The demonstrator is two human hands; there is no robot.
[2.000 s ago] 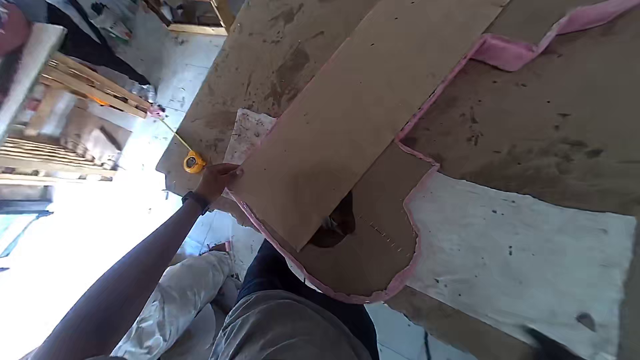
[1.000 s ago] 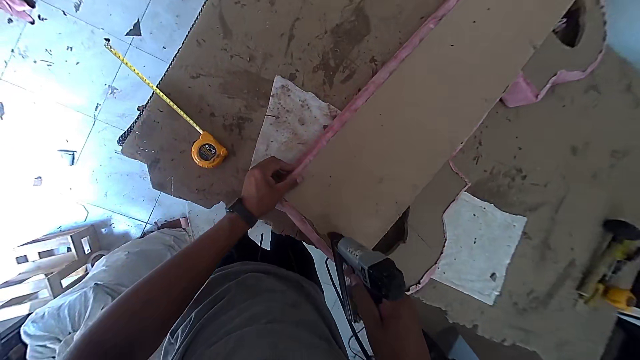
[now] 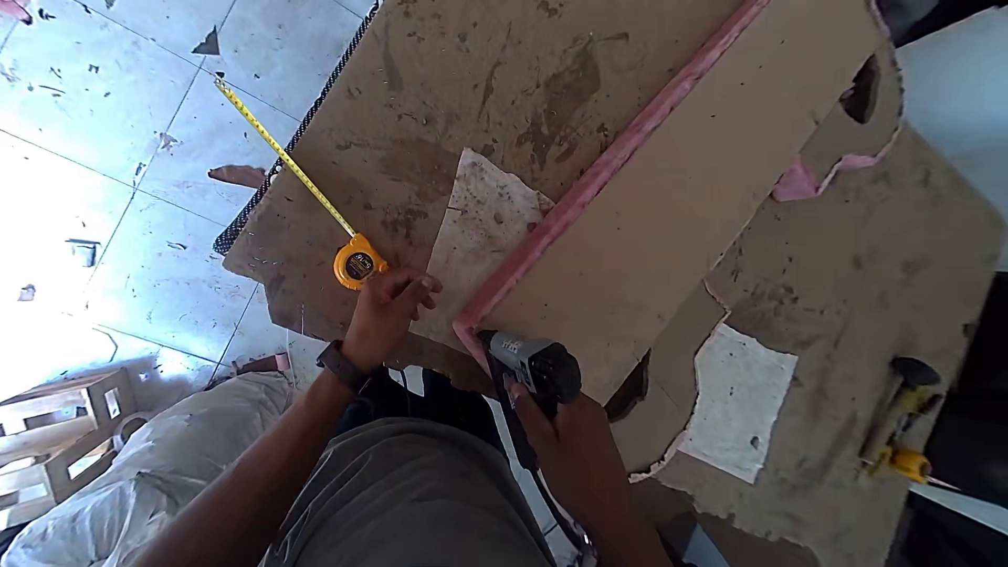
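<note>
My right hand (image 3: 571, 441) grips a grey and black staple gun (image 3: 528, 362), its nose at the near corner of a long brown board (image 3: 622, 260). Pink fabric (image 3: 583, 193) is folded along the board's left edge and round that corner. My left hand (image 3: 390, 311), with a dark wristband, is off the board, its fingers curled with nothing seen in them. It hovers beside a yellow tape measure (image 3: 360, 261), whose blade extends to the upper left. A stained white sheet (image 3: 488, 205) lies partly under the pink edge.
The brown work surface (image 3: 425, 87) bears stains and scraps. A white piece (image 3: 740, 402) lies at the right, near a hammer (image 3: 902, 402) and a yellow-handled tool (image 3: 909, 463). At lower left are a wooden frame (image 3: 71, 441) and a pale fabric-covered bundle (image 3: 157, 465). A cord hangs below the staple gun.
My left hand has let go of the board's edge and moved left toward the tape measure. The staple gun, unseen in the oldest frame, remains in my right hand near the corner.
</note>
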